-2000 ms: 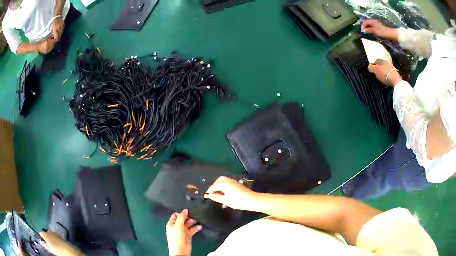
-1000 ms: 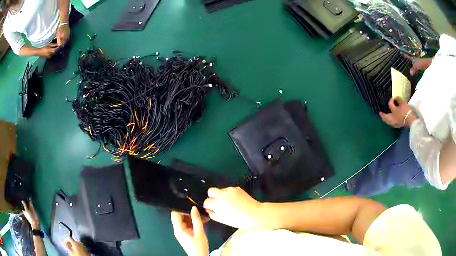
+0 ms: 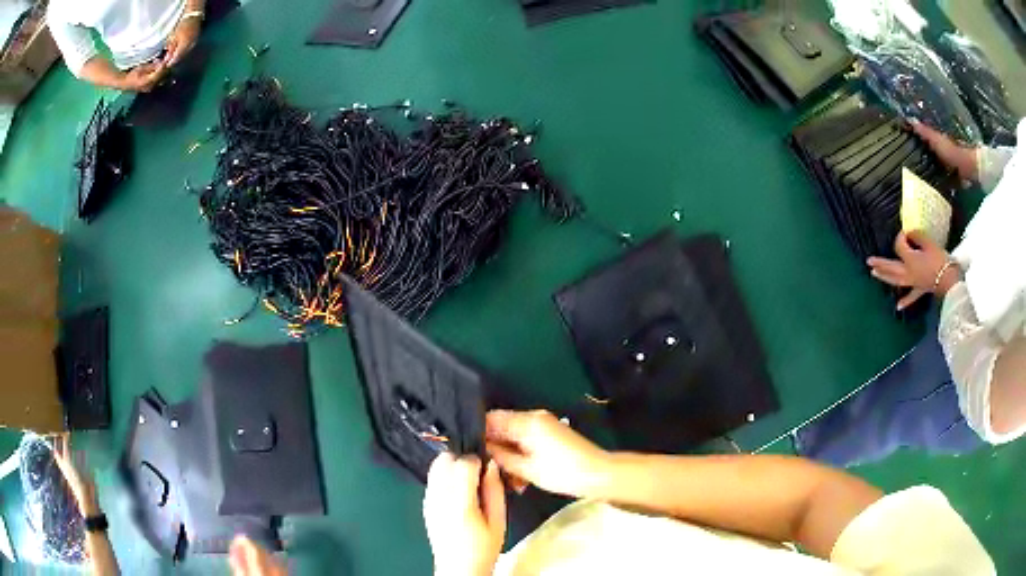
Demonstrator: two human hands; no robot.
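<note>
A flat black cover (image 3: pixel 414 377) is held up at a tilt above the table, with a dark patch and a small orange cord tip near its lower part. My left hand (image 3: pixel 464 506) grips its lower edge. My right hand (image 3: pixel 534 450) holds its lower right edge, with the fingertips partly behind the cover. More black covers (image 3: pixel 630 298) lie overlapped to the right, the top one with a patch and two bright dots. A tangled heap of black cords (image 3: pixel 360 203) with orange tips lies beyond the held cover.
Other covers (image 3: pixel 264 394) lie on the left. A cardboard panel (image 3: pixel 28 326) stands at the left edge. At right, a person's hands hold a pale yellow card (image 3: pixel 925 208) by a fanned cover stack (image 3: pixel 849 163). Plastic bags (image 3: pixel 917 84) lie behind. Other workers' hands show top left and bottom left.
The cover before me, flat on the table at first, has been lifted and now stands more upright in both hands. The whole view has shifted slightly. The right-hand worker's card has moved to the fanned stack.
</note>
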